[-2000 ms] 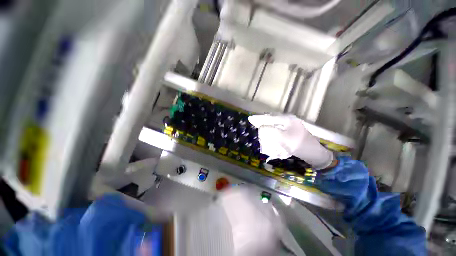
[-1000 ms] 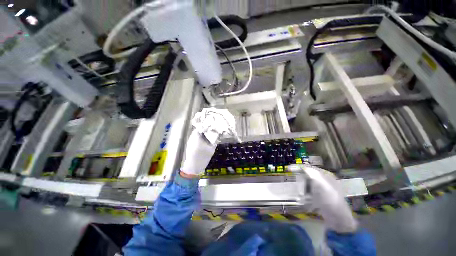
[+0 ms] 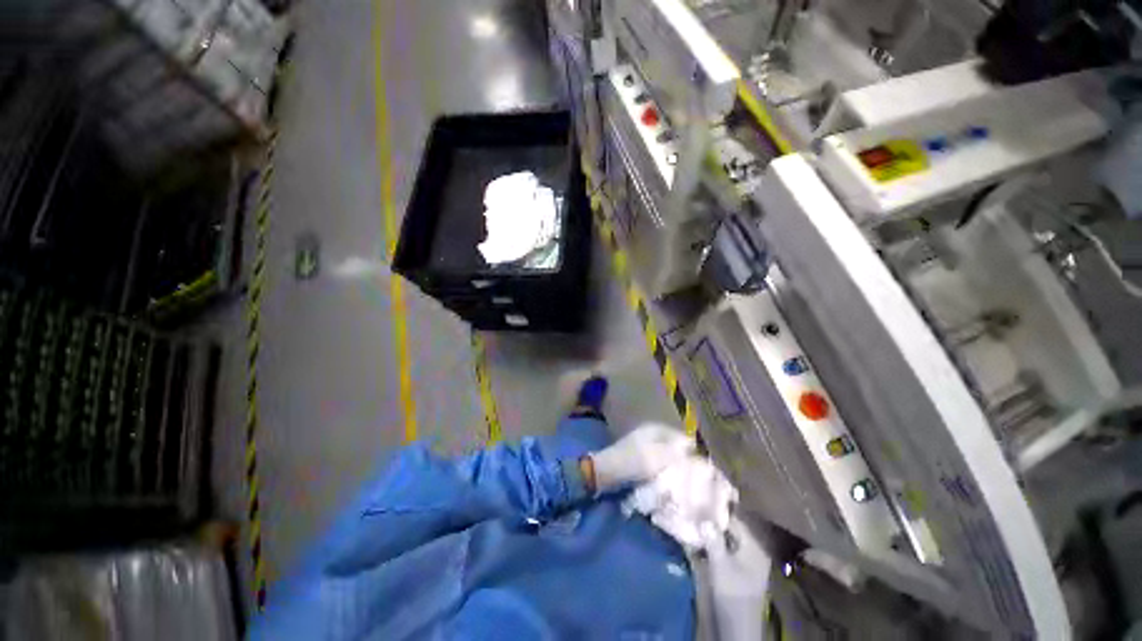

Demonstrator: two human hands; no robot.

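My left hand (image 3: 639, 457), in a white glove, is at the lower middle, in front of my body. It is closed on a crumpled white wad (image 3: 689, 503), a cloth or a spare glove. My right hand (image 3: 739, 570), also gloved white, is just below and right of the wad, close against it. It is blurred, and its fingers do not show clearly. Where the gloves end and the wad begins is hard to tell.
A black bin (image 3: 507, 307) with white cloth-like items (image 3: 516, 219) stands ahead on the grey floor. Machines with a button panel (image 3: 814, 405) line the right side. A dark slotted rack (image 3: 94, 401) stands at left. Yellow and yellow-black tape marks the floor.
The view has turned from the machine to the aisle and the bin. The circuit board is out of view. My hands, apart over the board before, are now together at the wad near my body.
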